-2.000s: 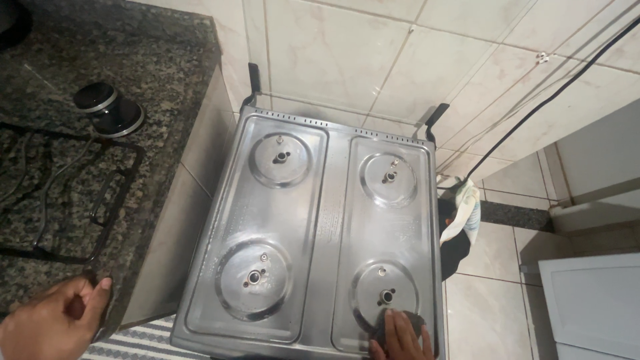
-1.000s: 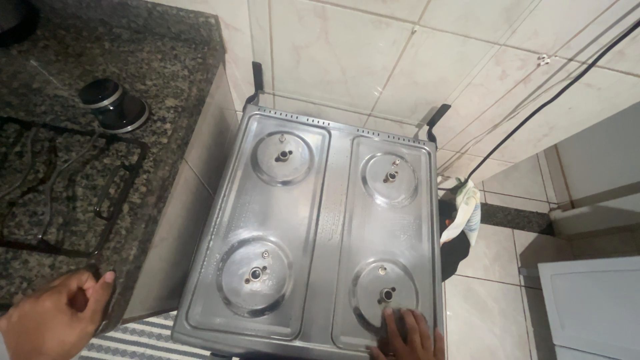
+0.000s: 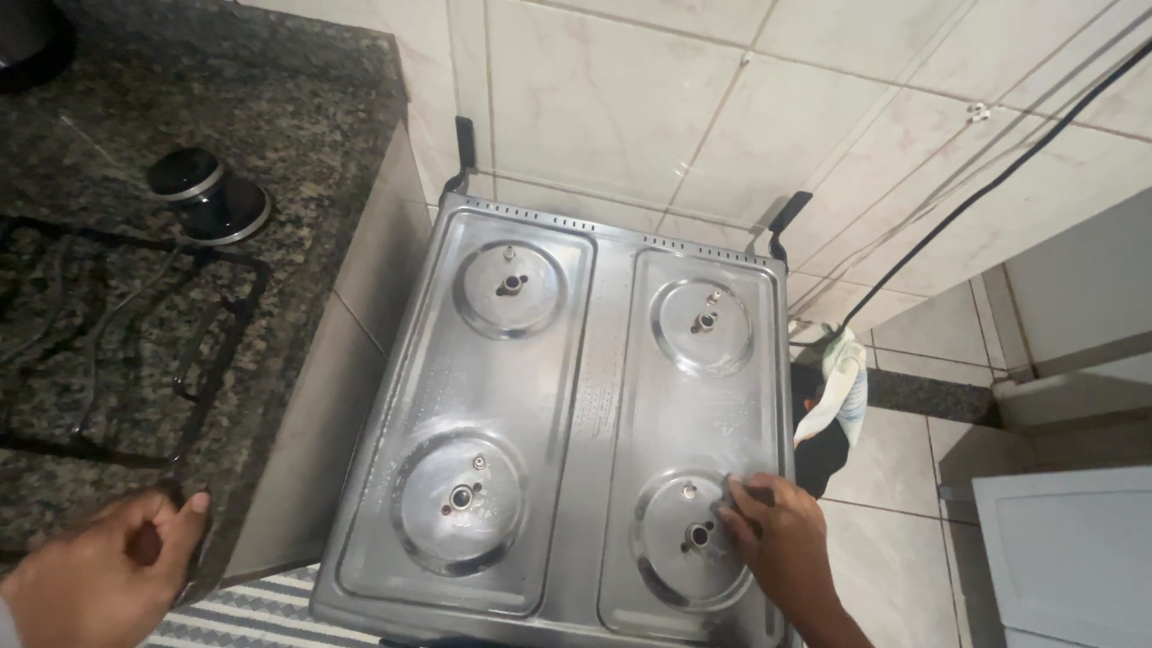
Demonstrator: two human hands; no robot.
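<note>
The steel top of a gas stove (image 3: pixel 594 405) has two recessed panels, with round burner wells and small burner fittings. My right hand (image 3: pixel 774 531) is at the right rim of the front right burner well (image 3: pixel 670 540), its fingers bent and their tips at the metal. I see no object in it. At the lower left, my left hand (image 3: pixel 108 562) is loosely curled at the edge of the granite counter (image 3: pixel 297 360), with nothing visible in it. Beside the counter's far part, black burner caps (image 3: pixel 207 198) stand stacked. A dark metal pan-support grate (image 3: pixel 117 351) lies on the counter.
Two black hinge brackets (image 3: pixel 464 148) (image 3: pixel 790 220) rise at the stove's back, holding what looks like a glass lid against the tiled wall. A black cable (image 3: pixel 981 166) runs down to a cloth (image 3: pixel 841 382) at the right side. A white appliance or cabinet (image 3: pixel 1071 549) stands at the lower right.
My right hand has moved from the front edge of the front right burner well to its right rim. A dark round patch under that hand two seconds ago no longer shows. My left hand stays at the counter edge.
</note>
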